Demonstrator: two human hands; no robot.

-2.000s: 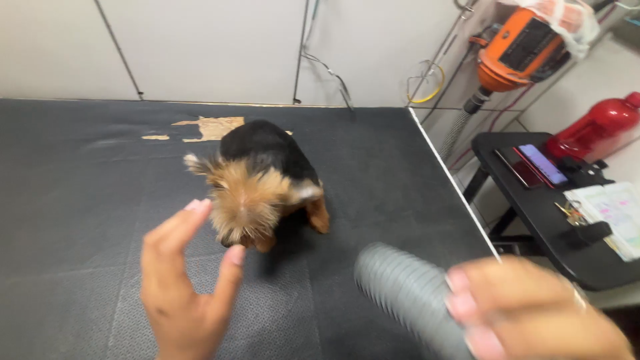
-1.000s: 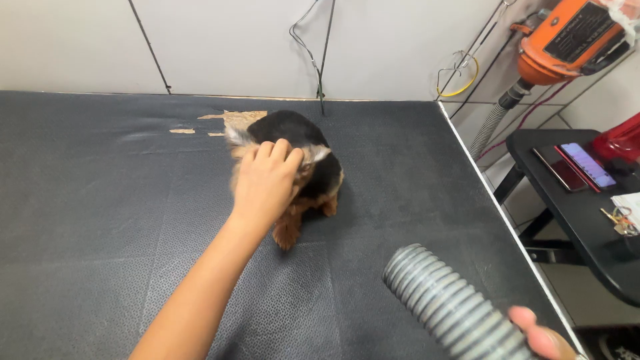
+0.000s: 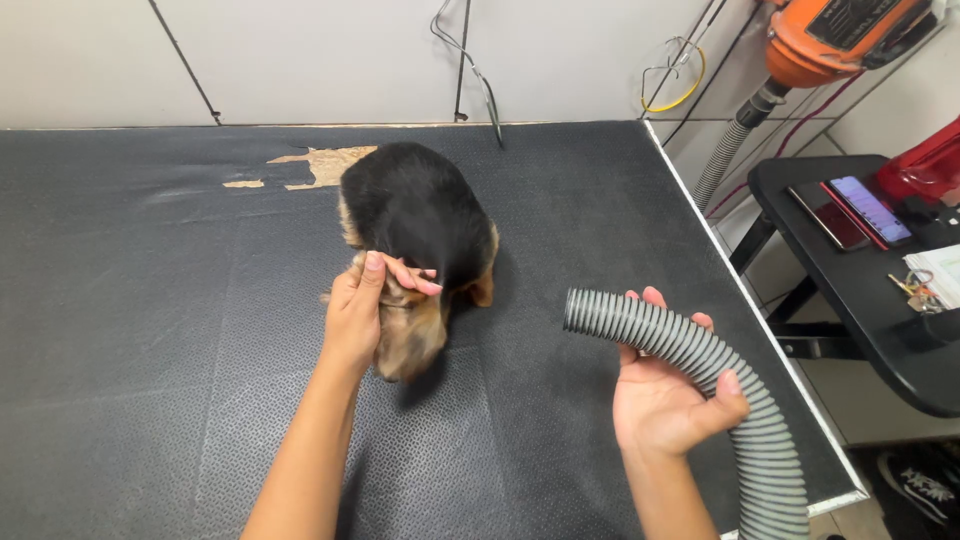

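A small black and tan dog (image 3: 420, 210) is on the black rubber-topped table (image 3: 112, 300), its head lowered toward me. My left hand (image 3: 367, 300) is at the dog's head, thumb and fingers around an ear or the fur there; exactly what they grip is partly hidden. To the right of the dog, my right hand (image 3: 667, 397) holds a grey ribbed flexible hose (image 3: 697, 352) across the palm, the fingers behind it. The hose's open end points left toward the dog without touching it, and the rest curves down out of view.
An orange blower (image 3: 817, 45) with its own ribbed hose hangs at the back right. A black side table (image 3: 832, 300) carries phones (image 3: 866, 210), keys (image 3: 919, 289), papers and a red bottle (image 3: 926, 169). Cables hang down the tiled wall. The table's covering is torn near the back (image 3: 330, 166).
My left hand, apart from the dog two seconds ago, has come onto its head. The dog's head has turned down. The hose's end has swung from pointing up-left to pointing left.
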